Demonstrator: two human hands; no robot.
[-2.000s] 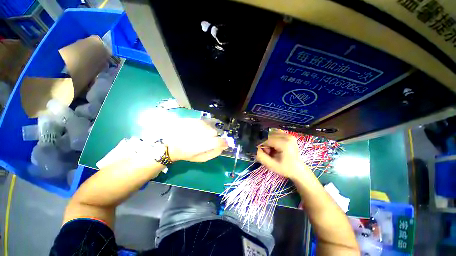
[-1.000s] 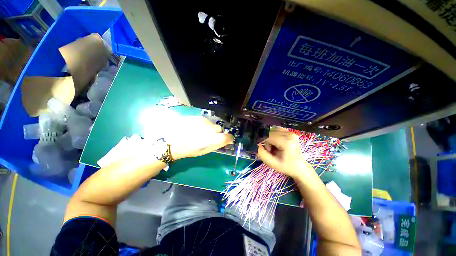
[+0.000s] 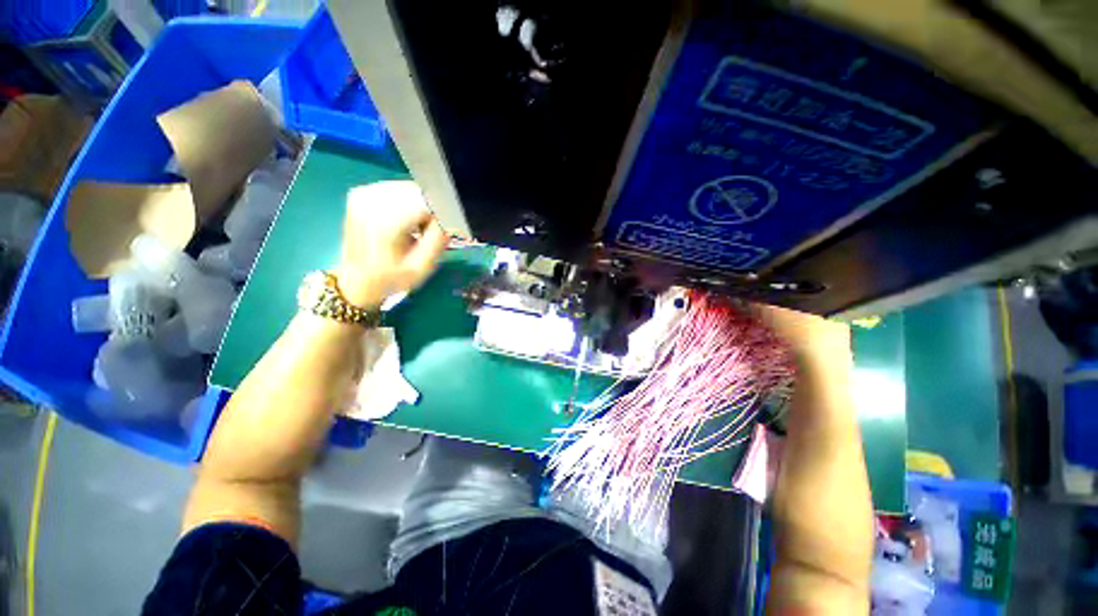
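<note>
The wire bundle (image 3: 674, 397), red and pinkish-white, fans out right of the tooling, its pale ends hanging over the near table edge. The crimping applicator (image 3: 566, 289) sits under the press, with its pale base plate (image 3: 526, 331) uncovered. My left hand (image 3: 391, 235) is at the left rear of the tabletop beside the machine, fingers curled; whether it holds wires is unclear. My right hand (image 3: 804, 327) is at the far right end of the bundle; its fingers are hidden by wires and the machine.
The cream machine cabinet with a blue warning plate (image 3: 771, 157) hangs overhead. A large blue bin (image 3: 90, 415) with plastic bags and cardboard stands left, a small blue tray (image 3: 337, 118) beside it. Crumpled white scraps (image 3: 379, 383) lie by my left forearm. A finished-goods bin (image 3: 990, 548) is at right.
My left hand has moved from the applicator left and back. My right hand has moved right, to the bundle's far end. The base plate now shows, and the bundle's red end has shifted.
</note>
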